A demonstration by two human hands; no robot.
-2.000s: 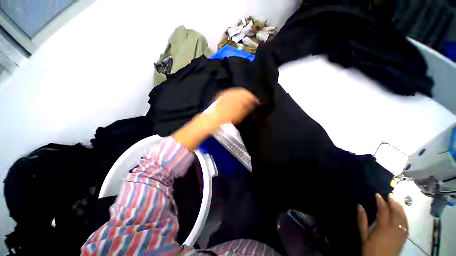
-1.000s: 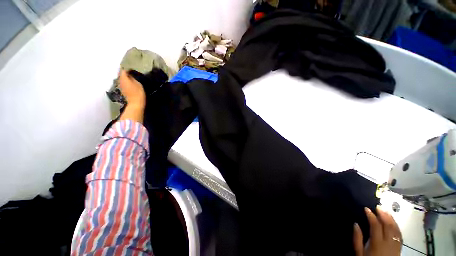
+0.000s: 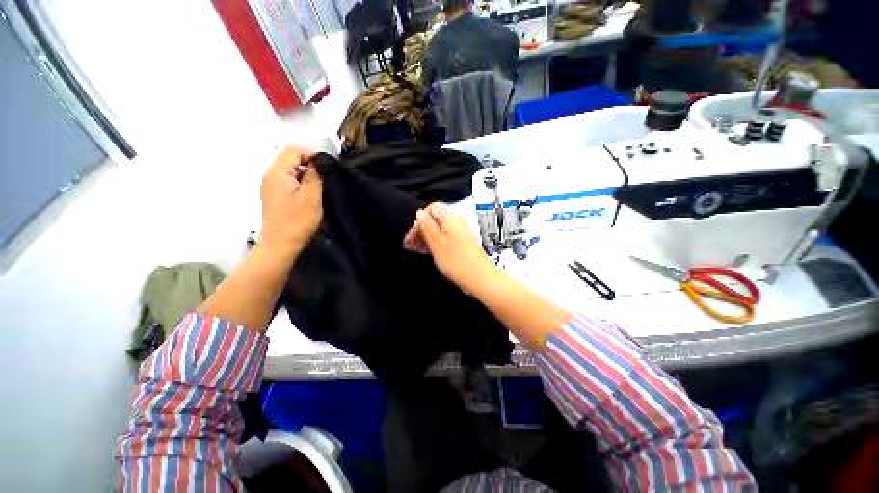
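A large black garment piece (image 3: 371, 279) hangs from both hands over the front edge of the table, left of the needle. My left hand (image 3: 292, 197) grips its upper edge, raised near the wall. My right hand (image 3: 436, 236) pinches the cloth just left of the machine's needle area. The presser foot and needle bar (image 3: 496, 217) stand at the left end of the white JACK sewing machine (image 3: 578, 207). The cloth is held away from the needle. The fingertips of my right hand are partly hidden by the cloth and hand.
Black thread snips (image 3: 592, 279) and red-and-orange-handled scissors (image 3: 713, 289) lie right of the needle. More black cloth (image 3: 439, 168) lies behind. A green cloth (image 3: 181, 300) is at left, a white bin (image 3: 313, 453) below. A person (image 3: 470, 48) sits ahead.
The view has swung right and up. My left hand has come back from the green cloth and lifts the black piece. My right hand has left the table and lifted its part of the cloth.
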